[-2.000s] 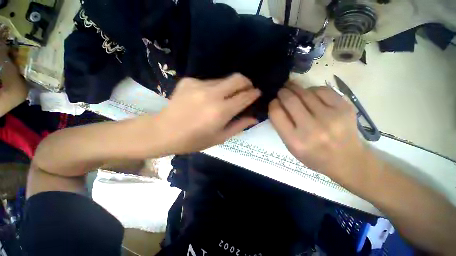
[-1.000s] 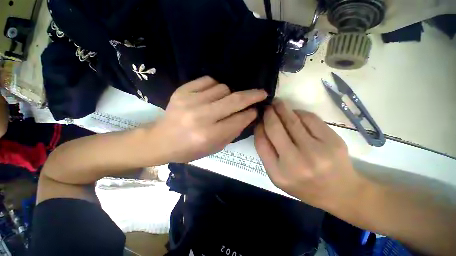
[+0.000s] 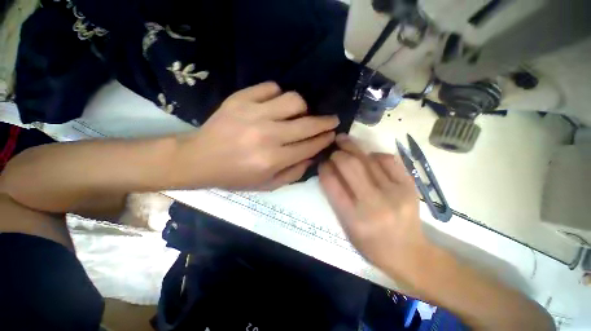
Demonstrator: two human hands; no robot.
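Note:
The black garment piece [image 3: 285, 45] with pale embroidered motifs lies on the white table, its right edge running under the presser foot [image 3: 378, 97]. My left hand [image 3: 262, 139] lies on the cloth, its fingertips pinching the edge just in front of the foot. My right hand [image 3: 372, 197] pinches the same edge, its fingertips touching or nearly touching the left ones. The grip itself is partly hidden by the fingers. The grey thread snips [image 3: 424, 178] lie on the table, right of my right hand, points towards the machine.
The sewing machine head [image 3: 518, 58] fills the upper right, with a ridged tension knob [image 3: 455, 134]. A printed ruler [image 3: 272, 213] runs along the table's front edge. White cloth [image 3: 116, 258] lies below left. Part of a blue basket [image 3: 447, 322] shows at the bottom right.
The view has shifted, showing more of the machine head. Both hands keep their pinch on the cloth edge; the cloth beside the foot lies straighter than two seconds ago.

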